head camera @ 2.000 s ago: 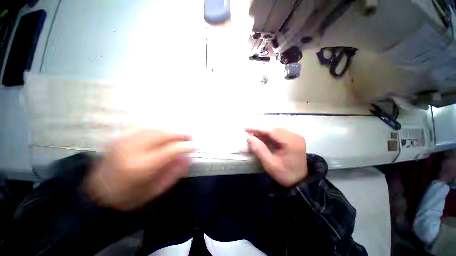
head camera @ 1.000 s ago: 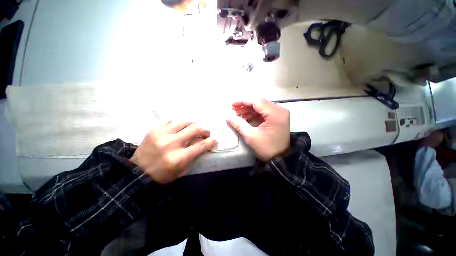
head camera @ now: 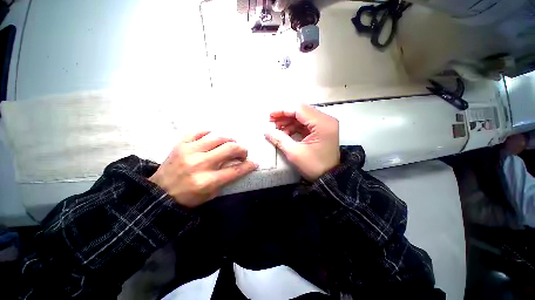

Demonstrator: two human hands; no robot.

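Note:
An off-white cloth panel point(head camera: 64, 137) lies flat along the table's front edge, its right part washed out by lamp light. My left hand point(head camera: 202, 167) rests on the cloth near its right end, fingers bent and pointing right. My right hand point(head camera: 308, 140) is at the cloth's right end, thumb and fingertips close together at the cloth's edge. The glare hides how much cloth lies between the fingertips. The presser foot area point(head camera: 265, 24) of the sewing machine is above the hands, with no cloth seen under it.
Black-handled scissors point(head camera: 381, 23) lie on the machine bed at upper right. Small dark snips point(head camera: 449, 94) lie near the table's right end. A black phone point(head camera: 6, 58) is cut off at the left edge. Another person's pale sleeve point(head camera: 521, 187) shows at far right.
My left hand came down from a blurred motion onto the cloth. My right hand's thumb and fingers stay near the cloth's edge. The view has shifted, and the machine head sits higher in the picture.

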